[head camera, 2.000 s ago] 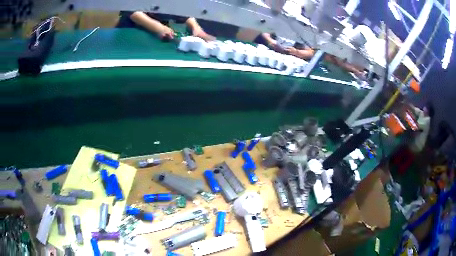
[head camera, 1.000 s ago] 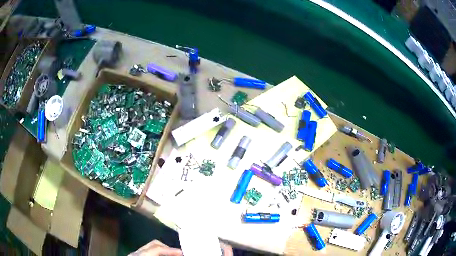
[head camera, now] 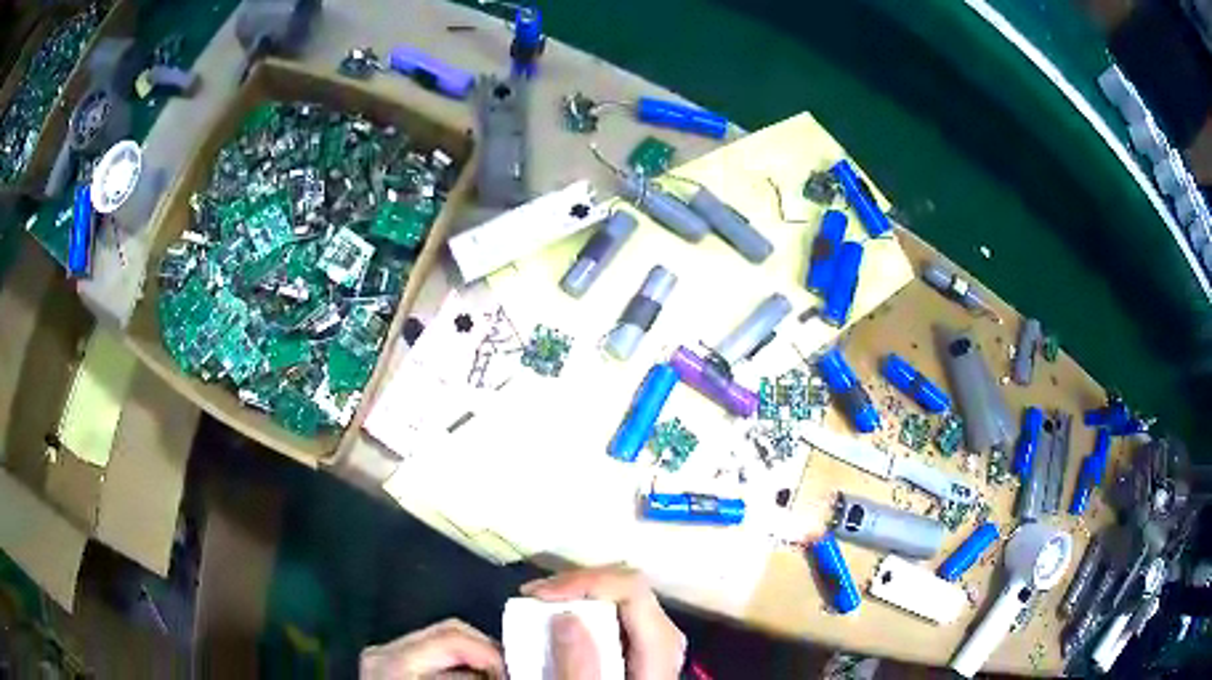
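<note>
A white squarish unit (head camera: 529,638) is held in front of me at the bottom edge, partly cut off by it. My right hand (head camera: 614,618) grips it from the right, with a finger across its face. My left hand (head camera: 432,654) is at its left side, fingers curled, partly cut off by the bottom edge; whether it grips the unit is hard to tell. The lower part of the unit is hidden.
A carton (head camera: 459,140) full of green boards stands at the left. Blue cells (head camera: 645,412), grey cells (head camera: 598,253) and a purple cell (head camera: 715,381) lie on white and yellow paper. A white fan-like unit (head camera: 1013,585) lies right. The green belt (head camera: 851,67) runs behind.
The view has swung from the belt and right bench to the carton and paper. Both hands have come further into view at the bottom, with the white unit between them.
</note>
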